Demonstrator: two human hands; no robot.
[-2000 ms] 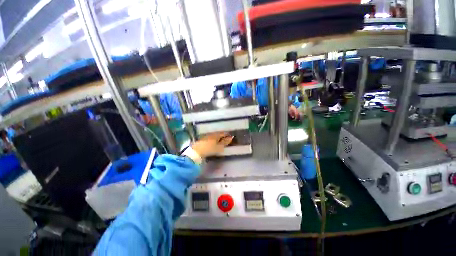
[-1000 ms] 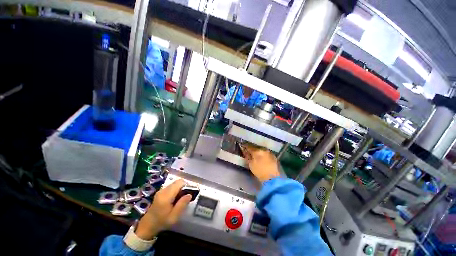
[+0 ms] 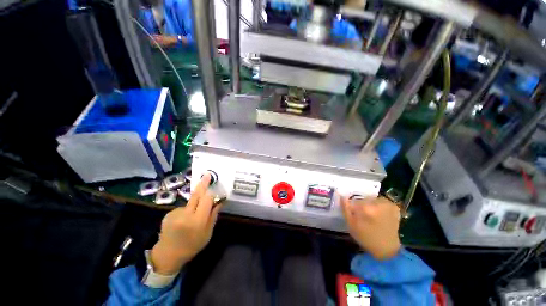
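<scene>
The bench press's upper plate (image 3: pixel 311 52) hangs above the nest block (image 3: pixel 293 122), with a gap between. A small dark and brassy piece (image 3: pixel 296 103) sits on the nest; its details are blurred. My left hand (image 3: pixel 185 232) has its index finger on the left button (image 3: pixel 210 177) and holds a small dark unit (image 3: pixel 219 200), mostly hidden by the fingers. My right hand (image 3: pixel 376 224) is at the right button, partly covering it, with fingers curled and nothing visible in it. The red stop button (image 3: pixel 282 193) is between them, beside a display (image 3: pixel 320 196) with red digits.
A blue-topped white box (image 3: pixel 117 140) stands left of the press, with loose metal fixtures (image 3: pixel 166 196) beside it. A second press (image 3: pixel 479 197) and a yellowish hose (image 3: pixel 428 146) are at right. A red tray (image 3: pixel 343 291) with lit squares shows by my right knee.
My right hand has left the nest and moved down to the right button. My left hand has its finger on the left button, still with the small unit. The view has tilted down.
</scene>
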